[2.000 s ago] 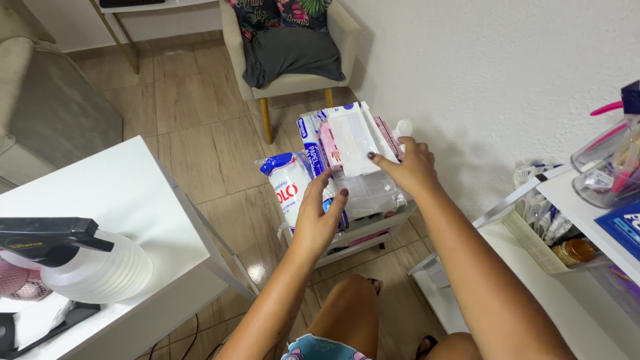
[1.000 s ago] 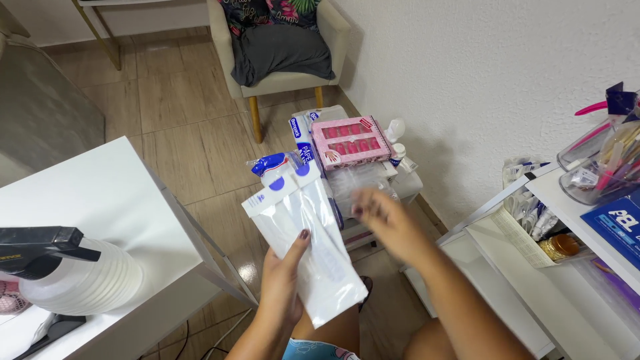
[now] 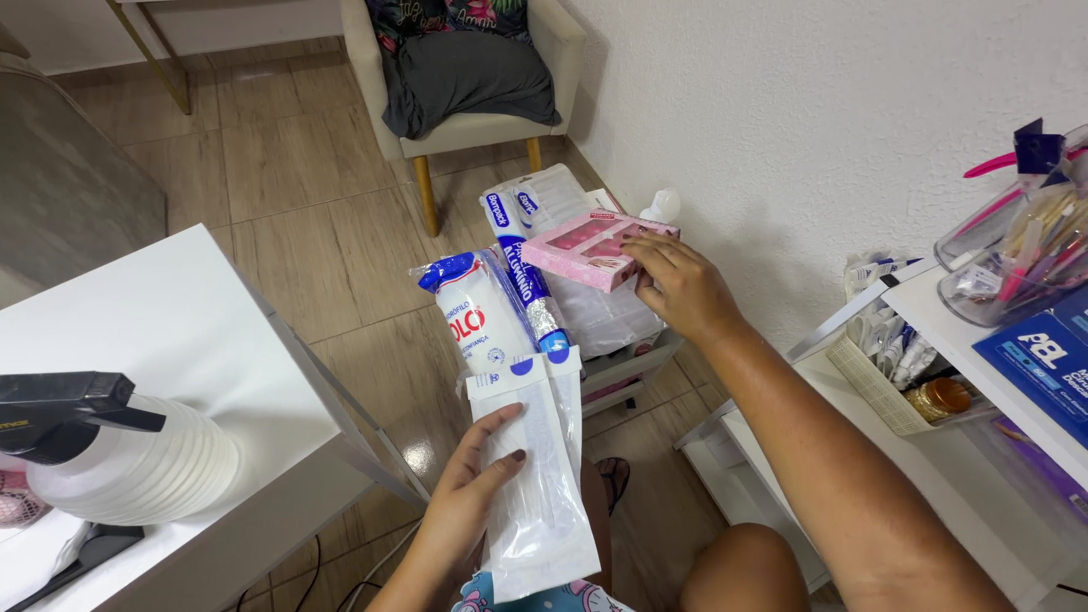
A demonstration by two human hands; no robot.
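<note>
My left hand [image 3: 476,480] holds white paper-and-plastic pouches [image 3: 531,510] at the lower centre, thumb on top. With my right hand [image 3: 688,285] I grip the near right side of a pink box with clear windows [image 3: 582,274], tilted over the goods on a small white cart [image 3: 633,370]. Left of the box lie a roll of aluminium foil in its wrapper [image 3: 529,285] and a blue and white pack of cotton wool [image 3: 483,314]. Under the box are clear plastic packages [image 3: 595,319]. A white bottle [image 3: 661,206] is behind it.
A white table [image 3: 170,314] at left bears a spray bottle [image 3: 136,459]. At right, a white shelf unit [image 3: 943,319] holds clear organisers [image 3: 1003,272], a blue box [image 3: 1041,365] and a basket [image 3: 880,387]. An armchair [image 3: 476,136] stands beyond the cart, near the wall.
The white pouches lay on top of the cart's pile two seconds ago and are now in my left hand. My right hand has moved onto the pink box, which has turned and tilted.
</note>
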